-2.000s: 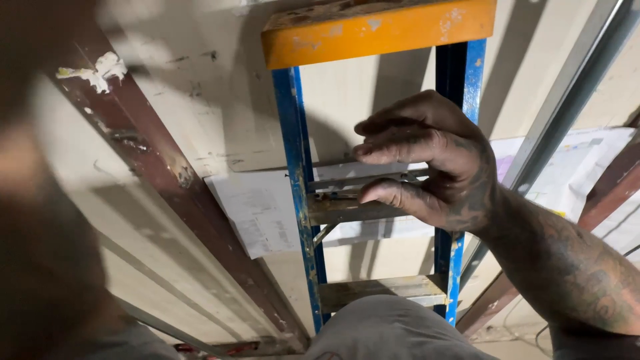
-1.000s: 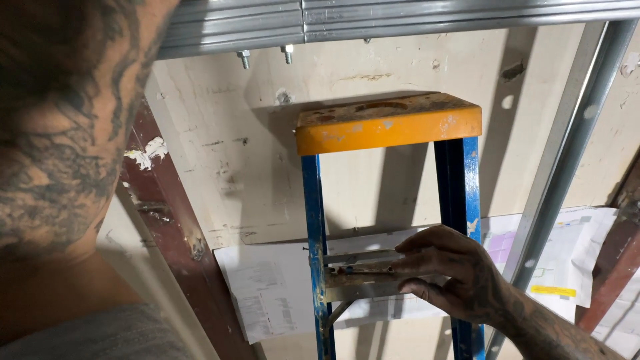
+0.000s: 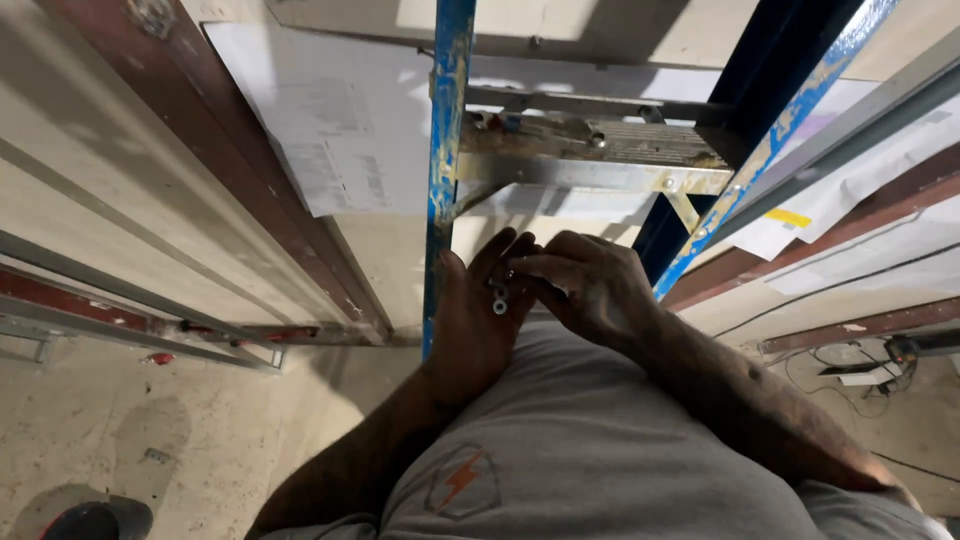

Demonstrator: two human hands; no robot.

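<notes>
My left hand (image 3: 480,311) is held palm up and cupped in front of my shirt, with small metal washers or nuts (image 3: 499,306) lying in it. The fingertips of my right hand (image 3: 592,285) meet over that palm, at another small shiny metal piece (image 3: 511,274); whether they pinch it is hard to tell. Just beyond both hands stands a blue stepladder (image 3: 448,112) with paint-spattered rails. On its metal step (image 3: 637,142) lie a few small items, among them a small metal fastener (image 3: 598,139).
Printed paper sheets (image 3: 360,127) hang on the wall behind the ladder. Dark red steel posts (image 3: 225,157) and a galvanized metal stud (image 3: 840,142) flank it. Cables and a device (image 3: 870,373) lie at the lower right. Small scraps (image 3: 157,455) lie on the floor at left.
My right hand has left the ladder step and come to my left hand, which is now in front of my body. The view has tilted down strongly.
</notes>
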